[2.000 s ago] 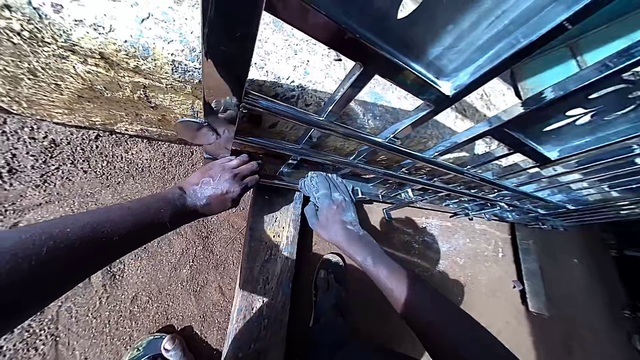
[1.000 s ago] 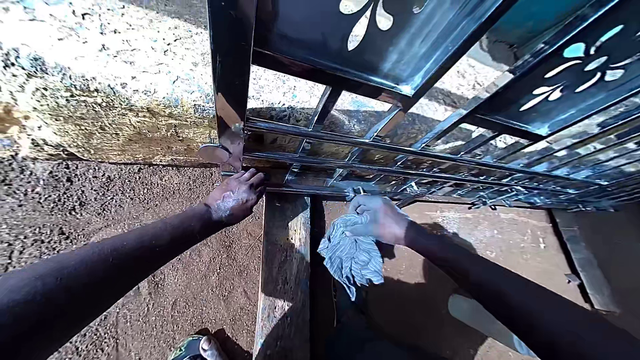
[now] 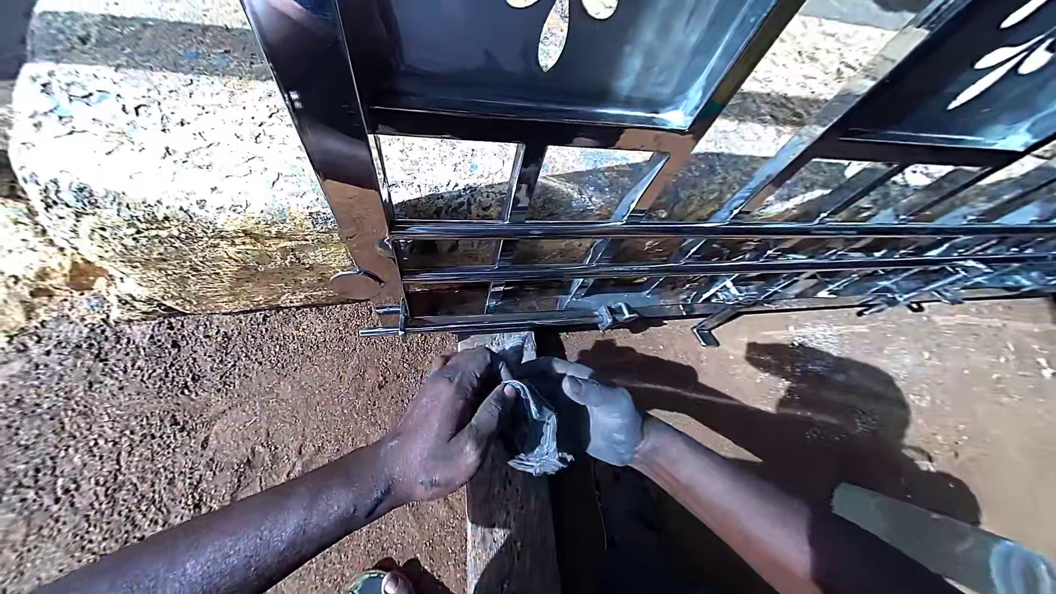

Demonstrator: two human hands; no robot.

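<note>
A grey, crumpled cloth point(image 3: 538, 433) hangs between my two hands, just below the lower edge of a glossy black metal gate point(image 3: 709, 268). My left hand point(image 3: 450, 421) pinches the cloth's left side between thumb and fingers. My right hand point(image 3: 606, 412), coated in grey, is at the cloth's upper right with its fingers curled; whether it grips the cloth is hard to see. Above my hands, a slide bolt point(image 3: 511, 322) runs along the gate's lower edge. A round metal tab point(image 3: 356, 285) sticks out from the gate's corner.
A wooden beam point(image 3: 511, 528) lies under my hands on brown ground. A rough, paint-spattered block point(image 3: 181, 173) stands behind the gate at the left. At lower right is a greyish flat piece point(image 3: 916, 528). Part of a foot point(image 3: 396, 582) shows at the bottom edge.
My left hand has left the gate's corner and now holds the cloth. My right hand, earlier by the bolt with the cloth, has come close to my left hand.
</note>
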